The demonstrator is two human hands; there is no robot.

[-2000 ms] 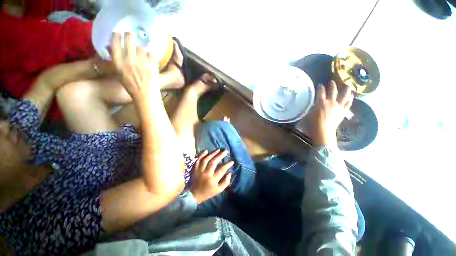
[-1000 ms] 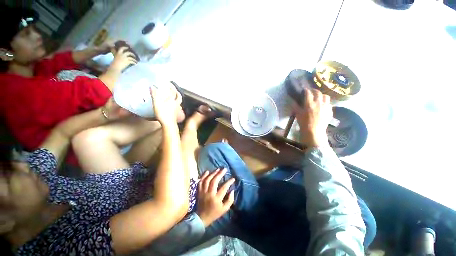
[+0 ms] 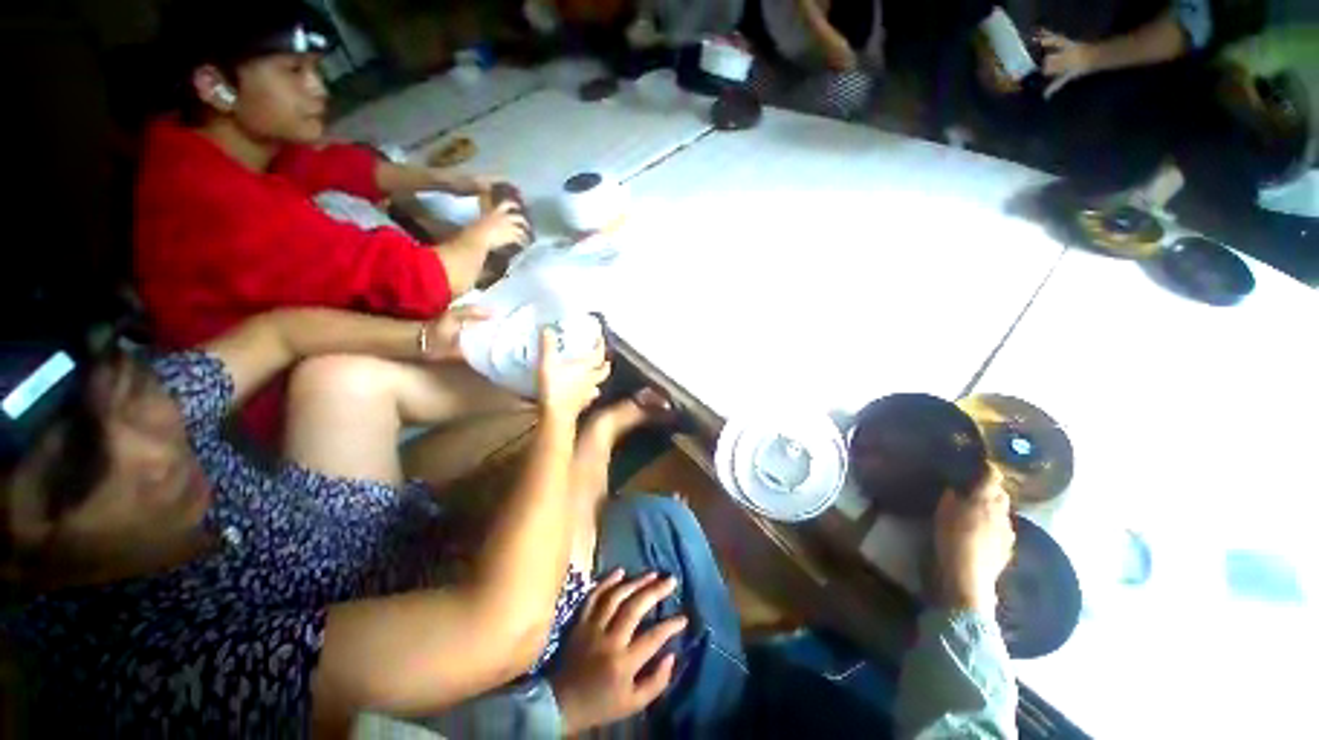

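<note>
My right hand (image 3: 972, 538), in a grey-green sleeve, has its fingers closed on the lower right rim of a dark brown round disc (image 3: 914, 451). The disc faces me beside the white shell; whether it is fully off the table cannot be told. The white round shell (image 3: 781, 460) sits at the table edge with a pale ring inside. The gold shell (image 3: 1024, 451) with a dark centre piece is partly behind the disc. A dark round shell (image 3: 1036, 590) lies nearer me, partly hidden by my hand. My left hand (image 3: 622, 651) rests on my jeans, fingers apart, empty.
A person in a patterned top on my left holds a white shell (image 3: 509, 344). A red-sleeved person beyond holds a dark part near a white tub (image 3: 590, 203). A gold disc (image 3: 1121, 229) and black disc (image 3: 1206, 270) lie across the white table (image 3: 854, 246), where others sit.
The view has lifted, showing the far side of the table. My right hand has gone from reaching among the parts to holding the dark disc, now turned towards me. My left hand has stayed on my leg.
</note>
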